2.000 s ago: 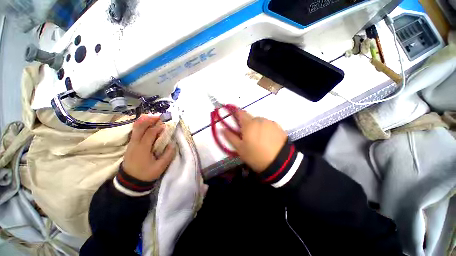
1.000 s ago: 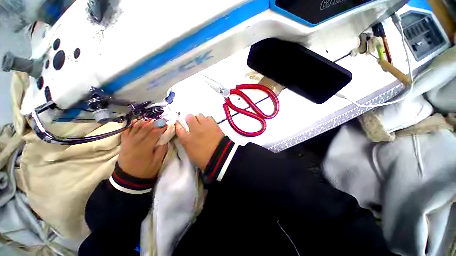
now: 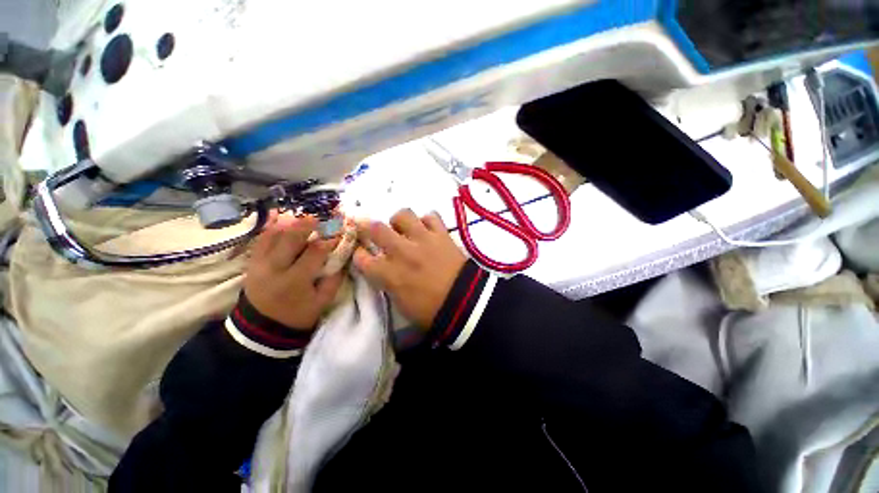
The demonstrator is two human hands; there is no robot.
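Note:
The beige garment piece [image 3: 116, 318] with a pale grey-white side lies left of the needle and hangs down between my forearms. My left hand [image 3: 289, 265] grips its edge just below the needle area [image 3: 310, 200]. My right hand [image 3: 410, 260] is close beside it, fingertips pinching the same edge from the right. A small grey block sits by my left fingertips. The red-handled scissors [image 3: 525, 217] lie on the table right of my right hand, untouched. The needle tip itself is hidden in glare.
The white sewing machine head [image 3: 318, 58] spans the top. A curved shiny bar [image 3: 145, 258] is at left. A black phone [image 3: 626, 149] with a white cable [image 3: 761, 241] lies right of the scissors, then a wooden-handled tool [image 3: 800, 183]. Grey-white garment pieces [image 3: 761, 356] are heaped at right.
Two seconds ago my right hand held the scissors; they now lie on the table and that hand is on the cloth by the needle. The view has shifted closer to the machine.

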